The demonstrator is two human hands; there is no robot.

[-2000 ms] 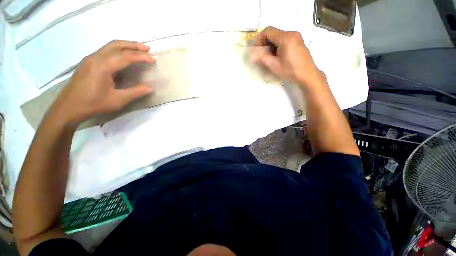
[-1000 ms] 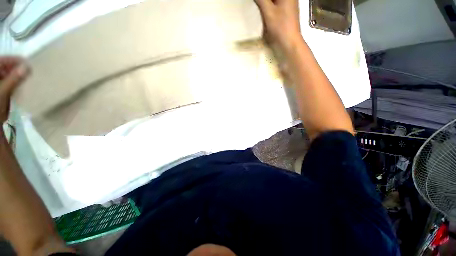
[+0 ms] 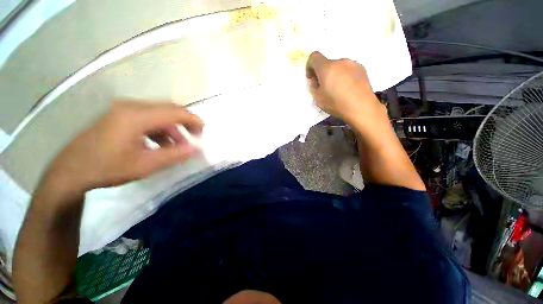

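A beige curved fabric panel (image 3: 128, 74) lies on the white table cover (image 3: 351, 24), with a second beige panel (image 3: 161, 13) beyond it and a white curved gap between them. My left hand (image 3: 122, 145) is blurred over the lower panel's near edge, thumb and fingers curved towards each other. White shows between them; whether it is held material or the cover is unclear. My right hand (image 3: 342, 86) is at the near right part of the cover, fingers curled. Glare and the hand hide whether it pinches a thin white piece.
A green mesh basket (image 3: 113, 270) is below the table's left edge, with pale scraps at its top. A standing fan (image 3: 518, 142) is at the right. Dark clutter lies under and beside the table. Yellow-brown scorch marks show on the cover.
The panels now lie apart, lower left in view. My left hand has come in from the left edge; my right hand has moved nearer to me. The brown metallic tray has left view.
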